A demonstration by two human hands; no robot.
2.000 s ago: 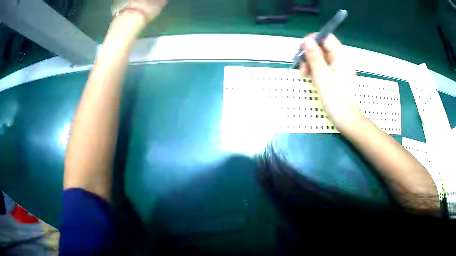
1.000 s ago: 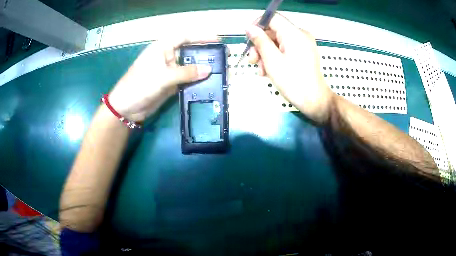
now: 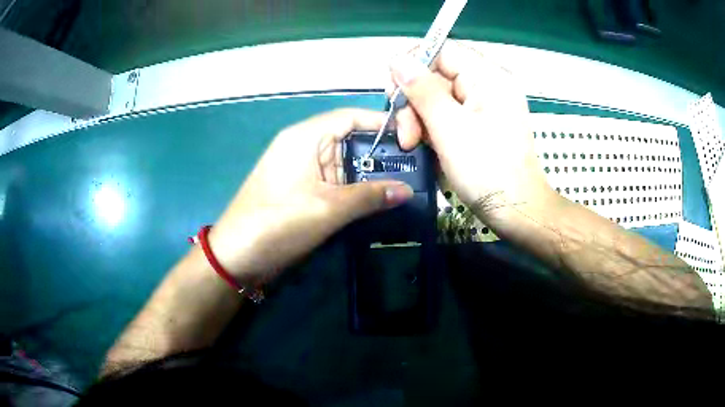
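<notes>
A black phone housing point(image 3: 391, 215) lies upright in front of me, its large battery opening low down and in shadow. My left hand point(image 3: 306, 175) holds it at its upper left, with the thumb across its face. My right hand point(image 3: 477, 119) holds slim white tweezers point(image 3: 436, 38) like a pen. The tweezer tip touches or hovers just over the small pale-rimmed camera opening point(image 3: 367, 164) at the housing's top left. Whether a pad is at the tip I cannot tell. A white backing sheet point(image 3: 608, 167) with rows of dark dots lies partly under my right hand and forearm.
Spare dotted sheets point(image 3: 699, 253) lie at the right edge. A white rail point(image 3: 262, 70) curves across behind the work, with a grey post point(image 3: 56, 75) at the left. Dark housings point(image 3: 624, 17) lie on the far green surface. The green bench top point(image 3: 159, 159) shows glare at left.
The left hand brought in a housing from beyond the rail and now holds it further right. The right hand's tweezers moved from the dotted sheet to the housing's camera opening.
</notes>
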